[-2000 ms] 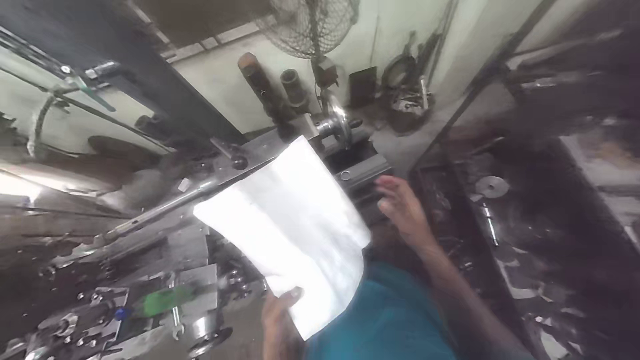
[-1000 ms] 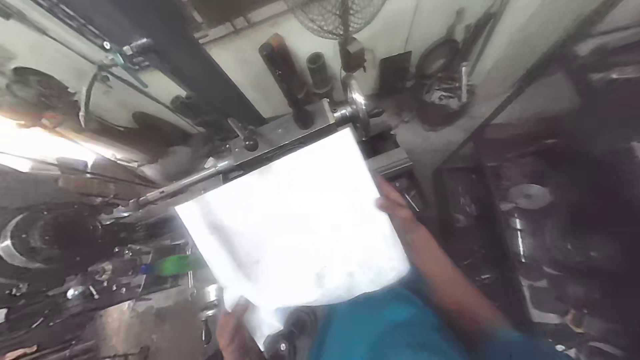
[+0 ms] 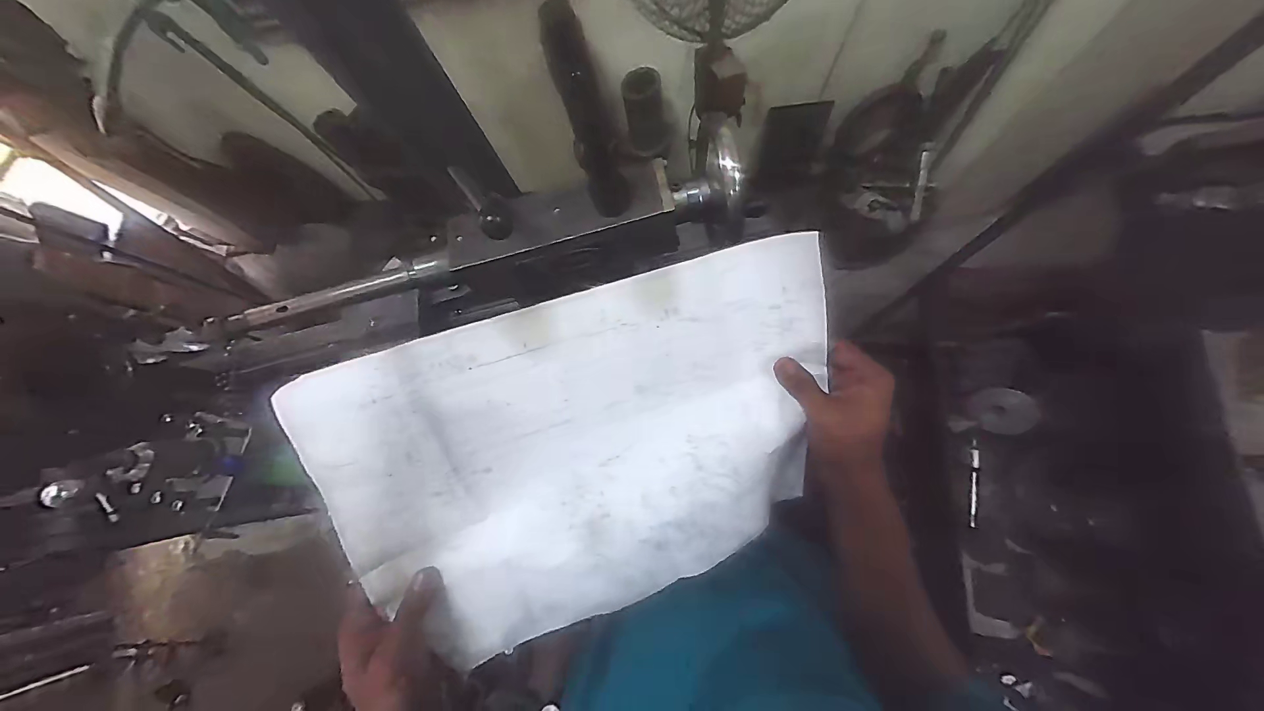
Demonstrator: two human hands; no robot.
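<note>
A large white sheet of paper (image 3: 592, 425), creased and faintly marked, is spread out in front of my body. My left hand (image 3: 390, 637) pinches its lower left corner, thumb on top. My right hand (image 3: 844, 400) grips its right edge, with the thumb on the face and the fingers behind. Just beyond the paper's top edge lies a lathe tailstock (image 3: 563, 232) with a shiny handwheel (image 3: 724, 178) and a ball-ended lever (image 3: 494, 215). The paper hides part of the machine.
A wire-guarded fan (image 3: 711, 12) stands at the top, near a dark metal cylinder (image 3: 644, 111). Small metal parts (image 3: 138, 474) lie at the left. At the right are a round disc (image 3: 1003, 410) and a slim metal tool (image 3: 975, 484) on a dark surface.
My right hand, apart from the paper two seconds ago, has taken hold of its right edge. The sheet has been turned and spread wider between both hands.
</note>
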